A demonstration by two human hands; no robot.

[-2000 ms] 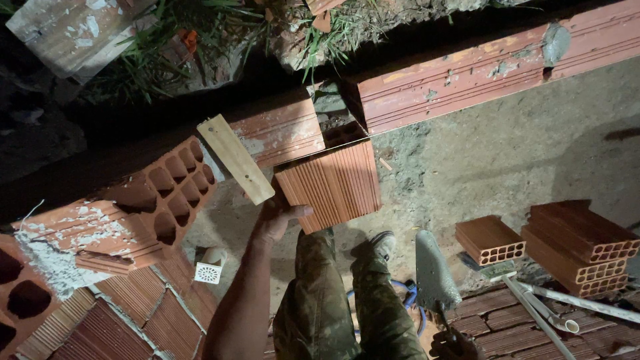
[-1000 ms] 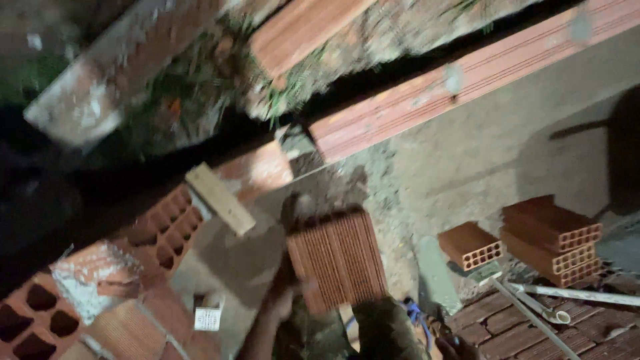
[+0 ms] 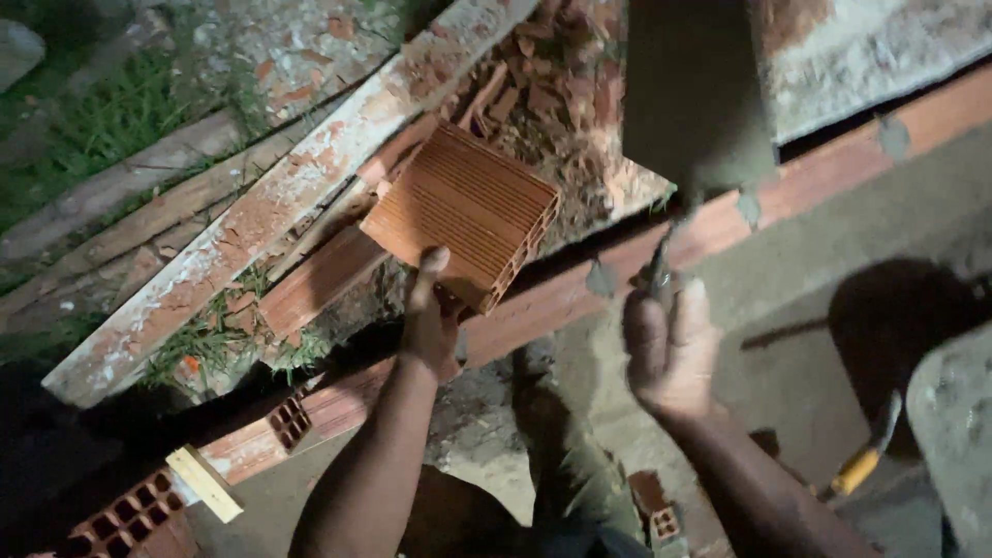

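Note:
In my left hand [image 3: 430,314] is a ribbed hollow clay brick [image 3: 469,213], gripped at its lower edge with the thumb on its face. It is tilted above rubble beyond the low brick wall [image 3: 542,314]. My right hand [image 3: 674,349] holds a trowel [image 3: 697,101] by its handle, with the broad blade pointing away over the wall. Grey mortar patches [image 3: 601,277] mark joints along the wall. A short wooden piece [image 3: 204,483] lies across the wall at lower left, near bricks with exposed cells [image 3: 128,511].
A long, mortar-smeared board [image 3: 256,232] lies diagonally beyond the wall, with broken brick pieces [image 3: 535,93] beside it. Another clay brick [image 3: 322,279] rests there. At lower right are a yellow-handled tool [image 3: 856,469] and the edge of a pale rounded object [image 3: 957,426].
The view has shifted strongly towards the ground beyond the wall. My left hand has carried the brick from the wall's near side to above the rubble. The trowel is now raised over the wall.

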